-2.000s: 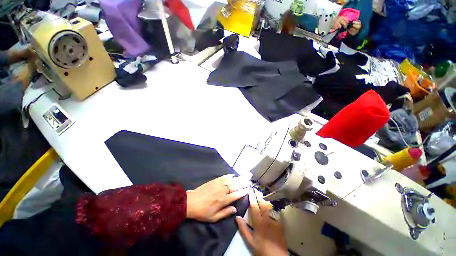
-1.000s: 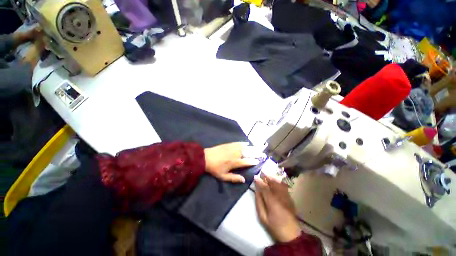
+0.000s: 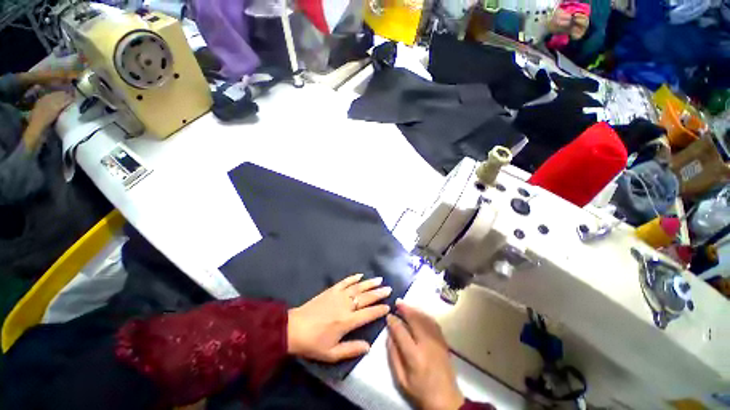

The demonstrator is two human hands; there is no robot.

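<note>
A dark grey cloth panel (image 3: 312, 216) lies flat on the white table, its right edge under the lit needle area of the sewing machine (image 3: 512, 248). My left hand (image 3: 340, 320) lies flat on the cloth with fingers spread, pressing it down below the needle area. My right hand (image 3: 422, 352) rests at the cloth's right edge, fingers together and pointing toward the needle. It touches or nearly touches the left fingertips. Whether it pinches the cloth edge cannot be told. The presser foot is blurred by the lamp's glare.
Dark grey cut pieces (image 3: 448, 112) lie beyond the machine head. A red cone (image 3: 584, 164) stands behind the machine. A beige sewing machine (image 3: 148, 68) is at upper left, beside another person's hands (image 3: 50, 108). A yellow-rimmed container (image 3: 48, 276) is left of my lap.
Both hands have moved down, away from the needle. The left hand now lies flat on the cloth. The cloth's lower part is spread flatter and shows a corner to the left.
</note>
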